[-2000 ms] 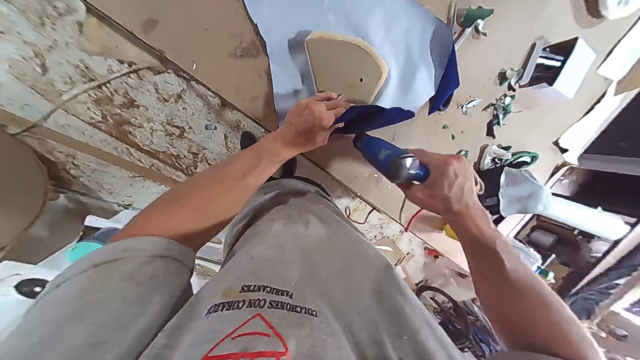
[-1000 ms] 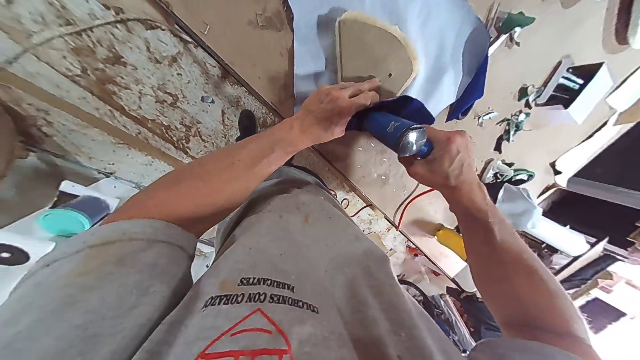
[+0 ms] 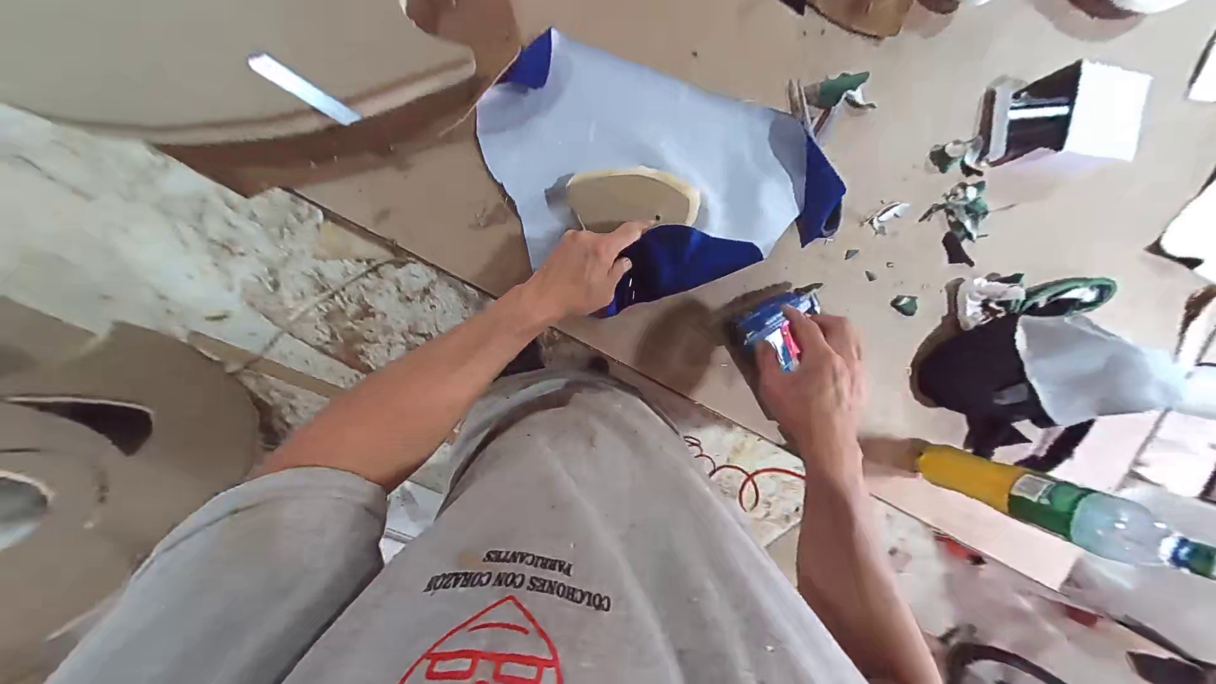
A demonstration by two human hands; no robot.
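Note:
A fabric sheet (image 3: 655, 123), pale grey-blue on top and dark blue where its corners turn over, lies on the work surface. On it rests a rounded beige pad (image 3: 627, 198) with a small dark hole. My left hand (image 3: 581, 271) is at the near edge, index finger reaching to the pad and thumb at the turned-up dark blue fold (image 3: 693, 261). To the right, apart from the fabric, my right hand (image 3: 817, 375) grips a blue can-like object (image 3: 774, 328) with pink and white parts, close to the surface; its exact kind is unclear.
Green and white scraps (image 3: 964, 209) and an open white box (image 3: 1107, 109) lie to the right. A yellow and green plastic bottle (image 3: 1045, 503) is at lower right, near a red coiled cord (image 3: 750, 484). A large brown sheet (image 3: 237, 66) spans the upper left.
My right hand has moved away from the fabric fold, carrying the blue object to the right and lowering it toward the surface. My left hand stays at the fold. The view has shifted.

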